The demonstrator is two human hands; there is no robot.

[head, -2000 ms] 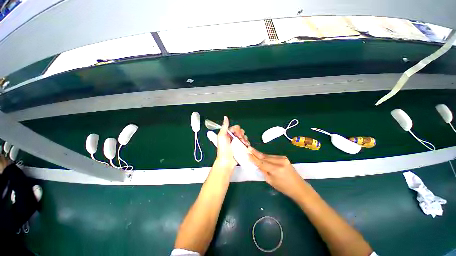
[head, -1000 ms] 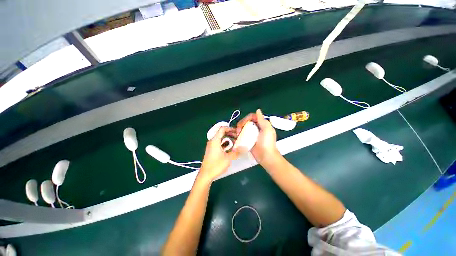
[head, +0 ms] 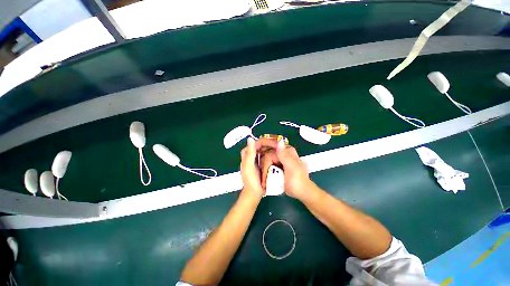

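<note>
My left hand [head: 253, 169] and my right hand [head: 292, 172] are together over the rail, both closed around a white housing [head: 274, 182]. Its lower end shows between the palms; the rest is hidden by my fingers. Just beyond my fingertips, a white housing [head: 237, 136] with a looped cord lies on the belt, with a yellow unit [head: 273, 138] partly covered by my fingers. To the right, another white housing [head: 314, 134] lies against a yellow unit [head: 334, 129].
Several white corded units lie along the dark green belt [head: 196, 128], left and right. A pale rail [head: 184, 192] edges it. A thin ring [head: 279, 239] and crumpled white cloth [head: 443, 170] lie on the near worktop. A cream strip [head: 426, 36] hangs at upper right.
Both hands have closed over the white housing, which sits lower between the palms. The yellow unit beyond the fingers now shows. The view has shifted, moving the belt items within the picture.
</note>
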